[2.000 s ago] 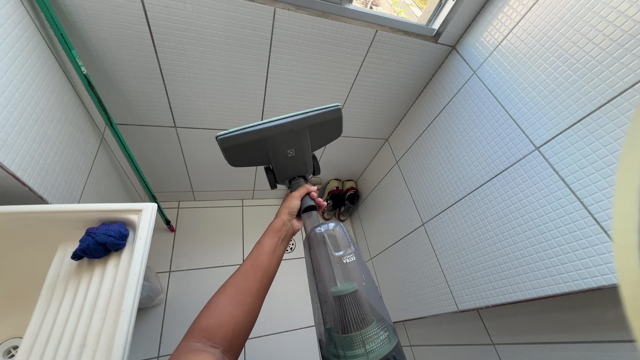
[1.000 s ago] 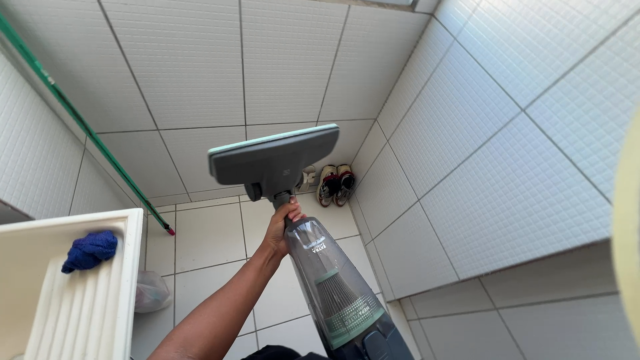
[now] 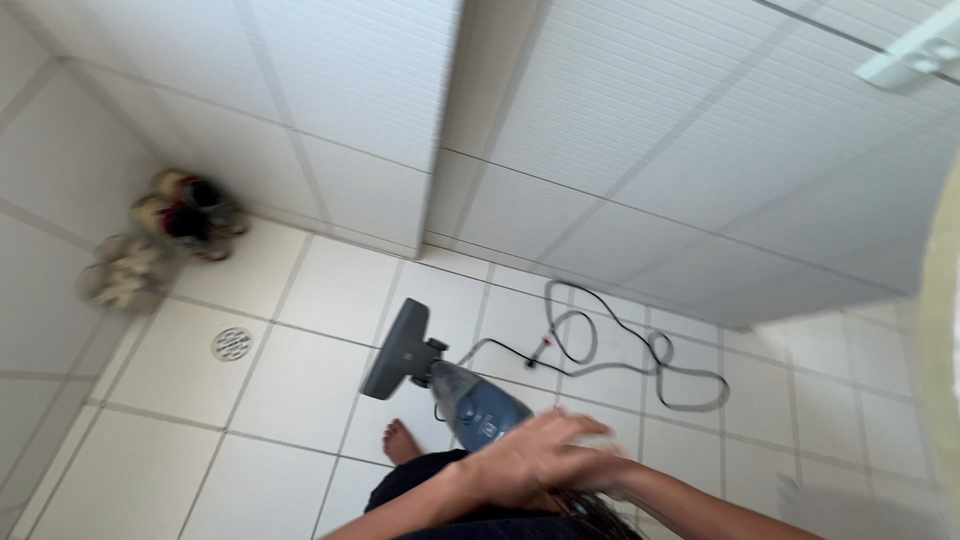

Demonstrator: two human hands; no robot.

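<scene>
A stick vacuum cleaner [image 3: 476,405] with a blue and gray body is low over the tiled floor, its wide dark floor nozzle [image 3: 397,349] pointing to the upper left. Over the upper end of its body, my left hand [image 3: 521,450] and my right hand [image 3: 589,457] overlap, blurred. The vacuum's handle is hidden beneath them, so whether either hand grips it cannot be told. A black power cord [image 3: 607,367] lies in loose loops on the tiles right of the nozzle.
Dark and red shoes [image 3: 191,217] and a pale pair [image 3: 127,274] stand in the corner at left. A round floor drain [image 3: 232,343] is set in the tiles near them. A projecting tiled wall corner [image 3: 427,240] rises above the nozzle. My bare foot [image 3: 400,442] is beside the vacuum.
The vacuum, earlier raised with one hand near its nozzle, is now lower, nozzle near the floor. Both hands are now at its upper end. The view has swung right, showing the cord.
</scene>
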